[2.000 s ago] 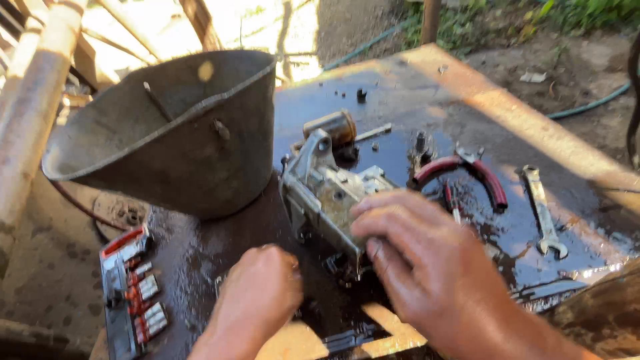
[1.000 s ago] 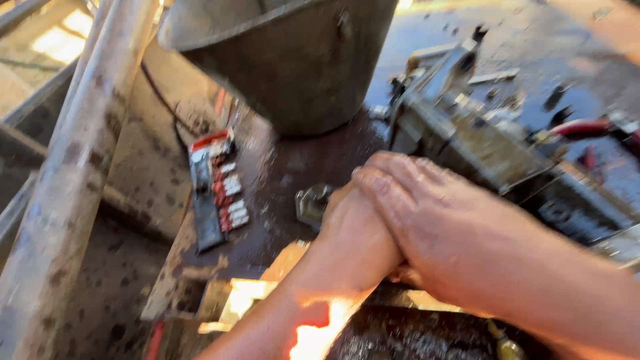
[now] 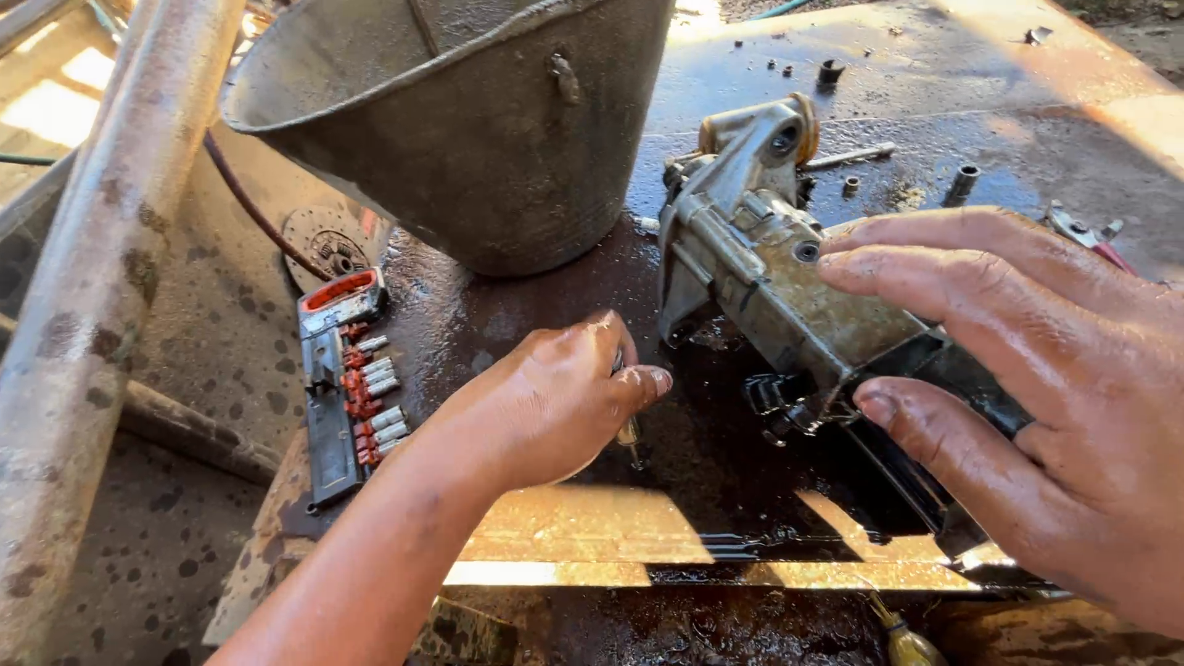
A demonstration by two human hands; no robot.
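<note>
An oily cast-metal housing (image 3: 754,254) lies on the wet table, a round amber-coloured part at its far end. Over its near right portion my right hand (image 3: 1008,370) is spread, thumb and fingers apart; whether the fingertips touch the metal is unclear. Left of the housing, my left hand (image 3: 555,398) is curled around a small metal part (image 3: 630,435), mostly hidden, whose tip shows below the fingers. A dark shiny fitting (image 3: 782,402) sits under the housing's near end.
A large metal bucket (image 3: 462,148) stands behind my left hand. Left are a socket rail set (image 3: 333,398), a clutch disc (image 3: 328,242) and a metal pipe (image 3: 111,277). Loose sockets (image 3: 962,183), a metal rod (image 3: 849,156) and red-handled pliers (image 3: 1082,231) lie at the back right.
My hands, together one second ago, are now apart: the right one is over the housing, the left one beside it. The view has shifted.
</note>
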